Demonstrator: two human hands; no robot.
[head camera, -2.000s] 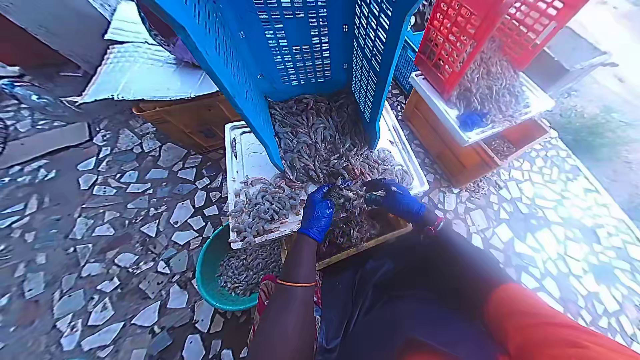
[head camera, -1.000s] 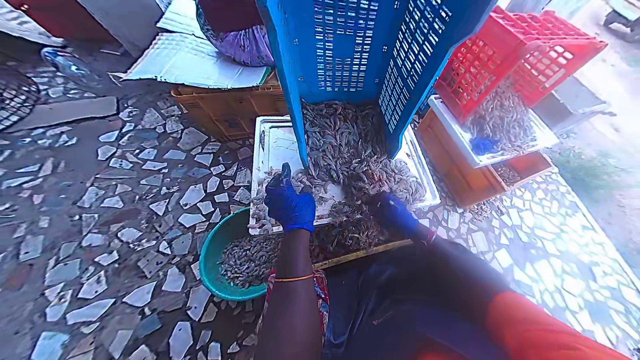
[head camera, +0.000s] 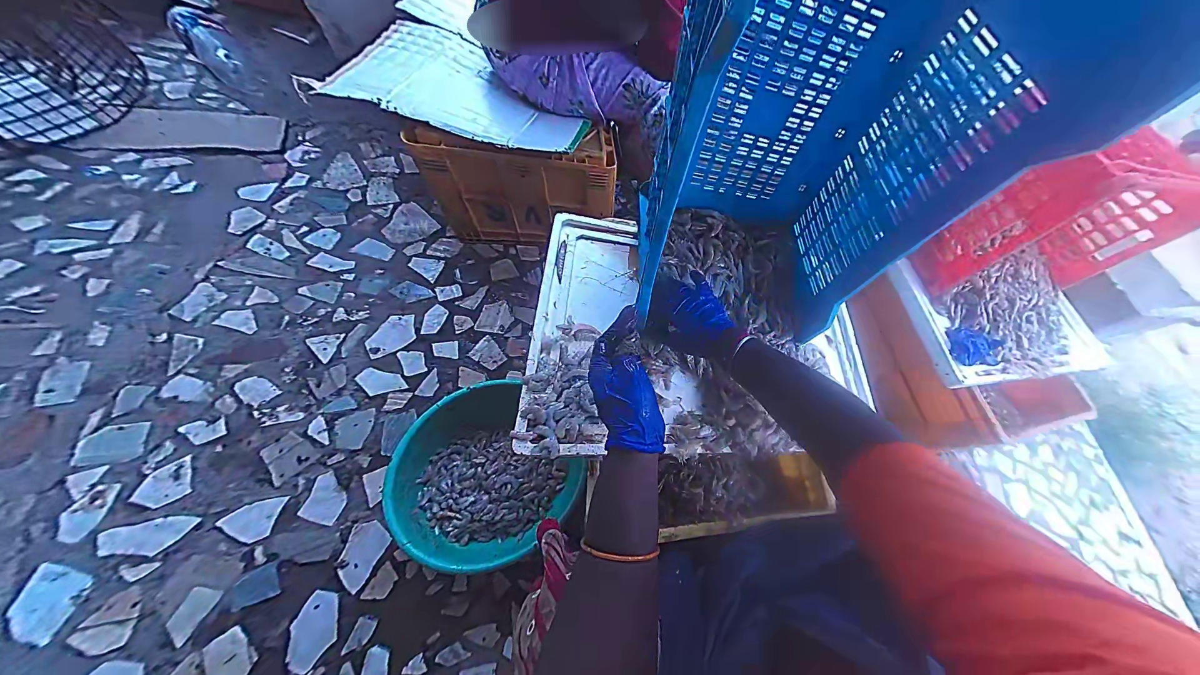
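My left hand (head camera: 626, 389), in a blue glove, is over the white tray (head camera: 595, 272), beside the near left edge of the tilted blue plastic crate (head camera: 656, 187). My right hand (head camera: 694, 314), also blue-gloved, reaches to the same crate edge, close to my left fingers. The fingertips of both are partly hidden, and whether either holds a shrimp cannot be told. Raw shrimp (head camera: 727, 258) spill from the crate's mouth onto the tray. Smaller shrimp lie in a heap (head camera: 562, 403) at the tray's left. A green basin (head camera: 403, 506) below holds more peeled-looking shrimp.
An orange crate (head camera: 511, 192) with a white board (head camera: 450, 89) on it stands behind, near a person in purple patterned cloth (head camera: 581, 89). At right, a red crate (head camera: 1116, 206) leans over another shrimp tray (head camera: 1087, 347). A wire basket (head camera: 66, 80) lies far left on the stone-chip floor (head camera: 253, 516).
My right hand has moved left across the shrimp to the blue crate's edge, close to my left hand. The view has swung left.
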